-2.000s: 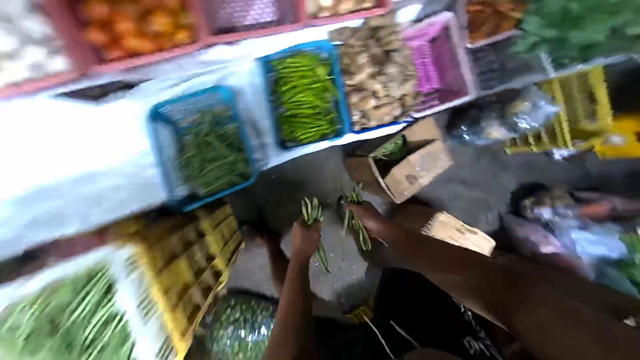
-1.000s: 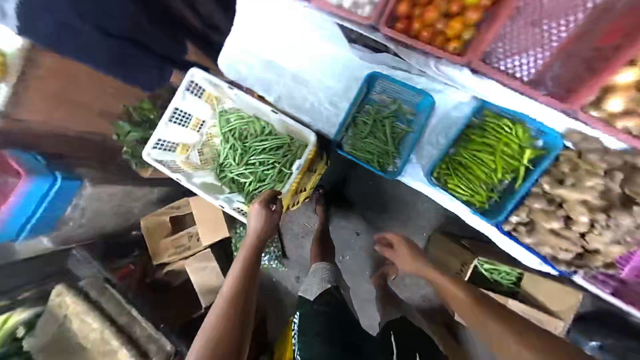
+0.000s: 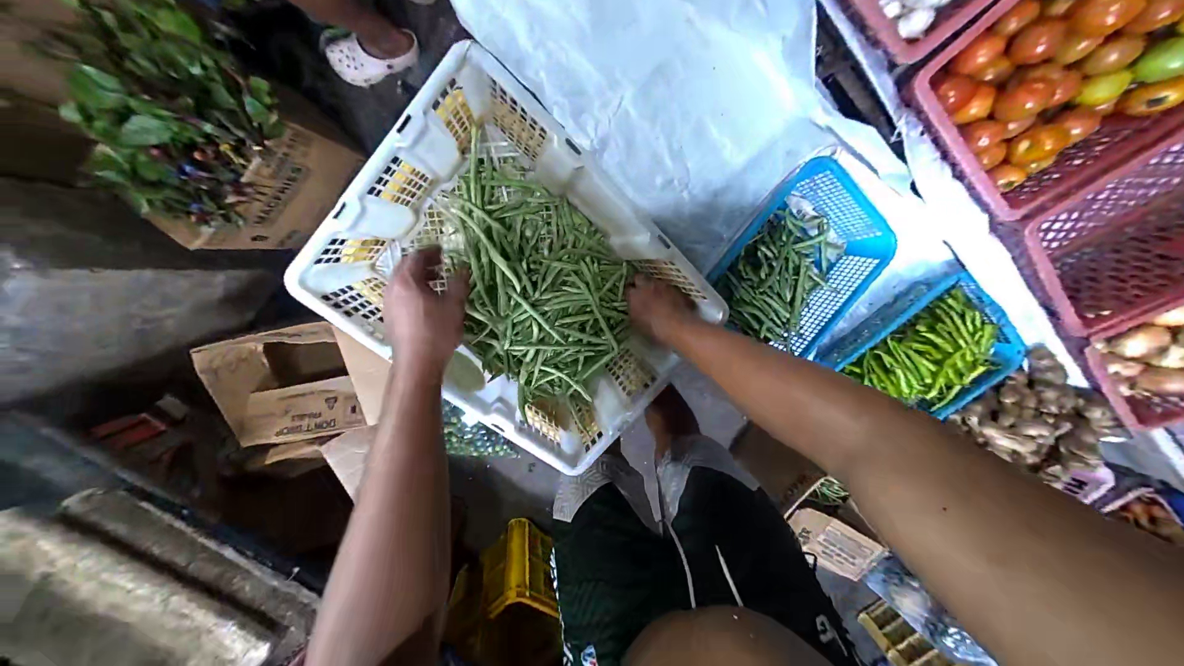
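Observation:
A white plastic crate (image 3: 592, 208) with slatted sides holds a heap of green beans (image 3: 541, 277). My left hand (image 3: 425, 301) is over the crate's left part at the edge of the beans, its fingers bent; whether it grips any is not clear. At the heap's right side, inside the crate, my right hand (image 3: 659, 305) touches the beans, with its fingertips partly hidden among them.
To the right are blue baskets of beans (image 3: 782, 268) and green chili peppers (image 3: 930, 351), a pile of ginger (image 3: 1036, 407) and a red crate of tomatoes (image 3: 1045, 83). Cardboard boxes (image 3: 305, 407) stand at left, leafy greens (image 3: 157, 129) above them. A yellow crate (image 3: 523, 573) sits below.
The view has swung toward the white crate. Two seconds ago both hands held bunches of beans; one second ago my right hand was apart from the crate, and now it is in it at the beans.

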